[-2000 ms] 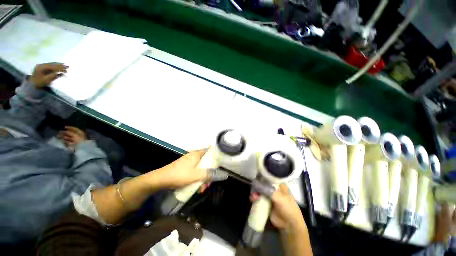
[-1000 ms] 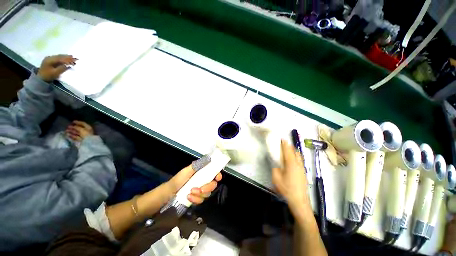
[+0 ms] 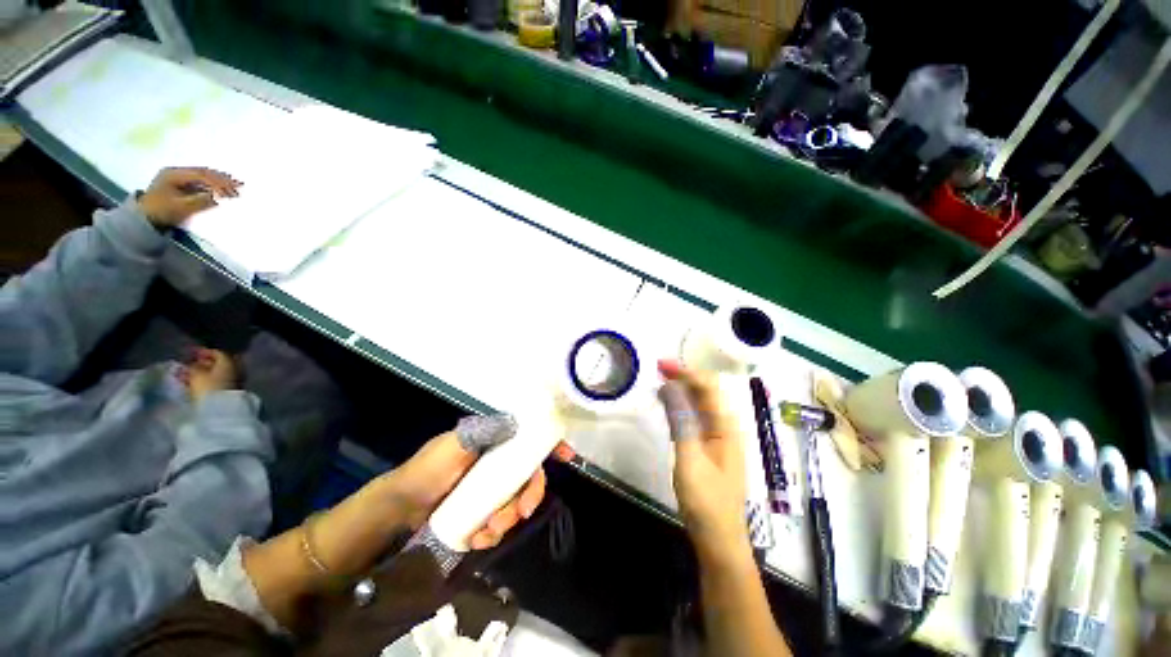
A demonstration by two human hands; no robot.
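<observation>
My left hand (image 3: 482, 494) is closed around the white handle of a cream-white hair dryer (image 3: 511, 465). Its head faces up, with a dark-rimmed round opening, above the bench edge. Grey sleeves cover some fingertips. My right hand (image 3: 704, 449) is just right of that head, over a second hair dryer (image 3: 719, 344). The second dryer lies on the white bench with its dark opening facing away. My right hand and forearm hide most of its handle, and I cannot tell whether the fingers touch it.
A marker pen (image 3: 769, 443), a small hammer (image 3: 822, 526) and a beige scrap (image 3: 841, 430) lie right of my right hand. Several hair dryers (image 3: 909, 513) stand in a row further right. A neighbour's hand (image 3: 186, 195) rests by white sheets (image 3: 289, 193) at left. A green conveyor (image 3: 539, 180) runs behind.
The two dryers were held up together; then their heads lay close together over the bench. Now the left one is nearer me with its opening turned up, and my right hand has moved slightly left.
</observation>
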